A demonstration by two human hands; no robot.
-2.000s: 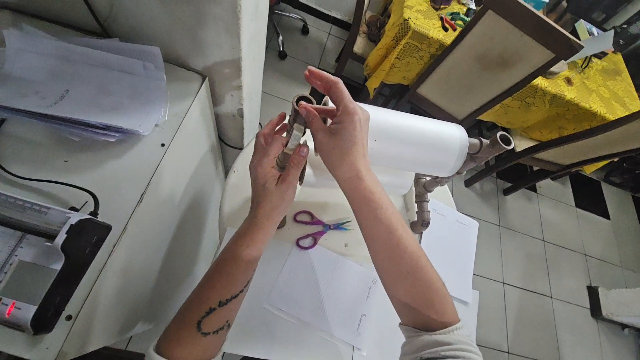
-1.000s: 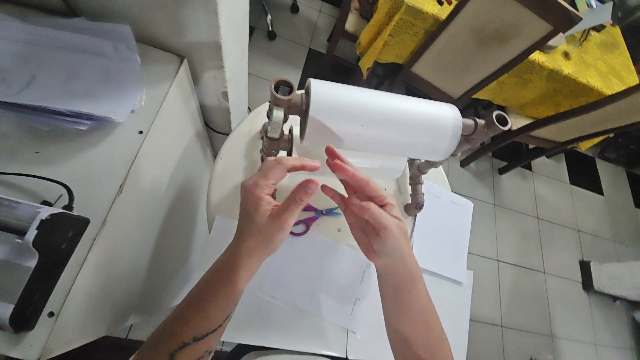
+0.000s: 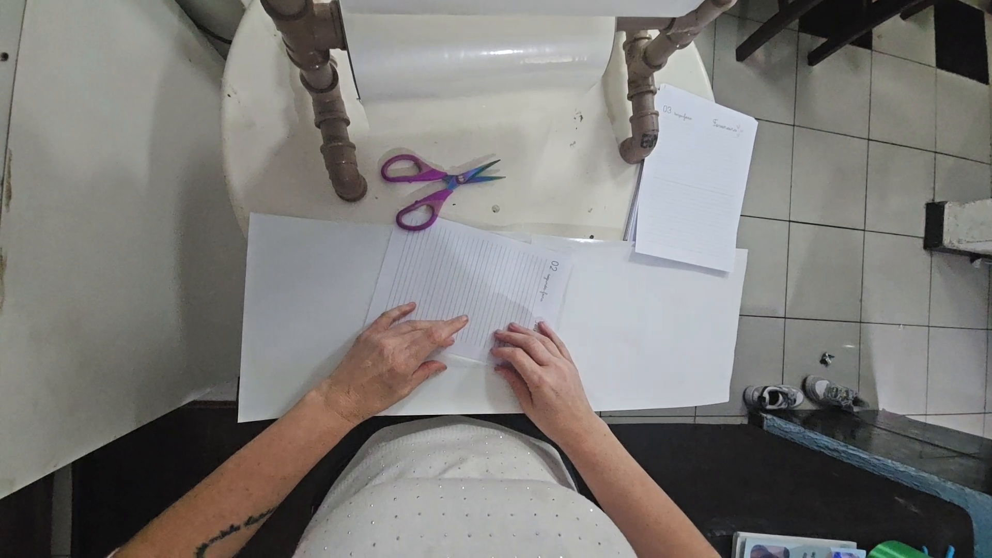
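Note:
My left hand (image 3: 387, 360) rests with spread fingers on the lower left of a lined paper sheet (image 3: 473, 287). At the sheet's lower right edge, my right hand (image 3: 542, 372) touches down with bent fingers. Beneath the lined sheet lies a wide white sheet (image 3: 310, 310). Scissors with purple handles (image 3: 442, 186) lie with parted blades, one handle at the lined sheet's top edge. Beyond them a white roll (image 3: 480, 54) sits in a frame of brown pipe fittings (image 3: 337, 139). A stack of lined sheets (image 3: 694, 178) with handwriting lies at the right.
A round white table (image 3: 271, 155) carries these things, with a white cabinet surface (image 3: 101, 232) at the left. Dark chair legs (image 3: 775, 31) stand on the tiled floor at the upper right. Shoes (image 3: 775, 397) lie at the right, near a dark seat (image 3: 666, 473).
My hands were raised at the pipe frame's left fitting, then apart in the air; now both are down on the lined sheet. The view has tilted down strongly.

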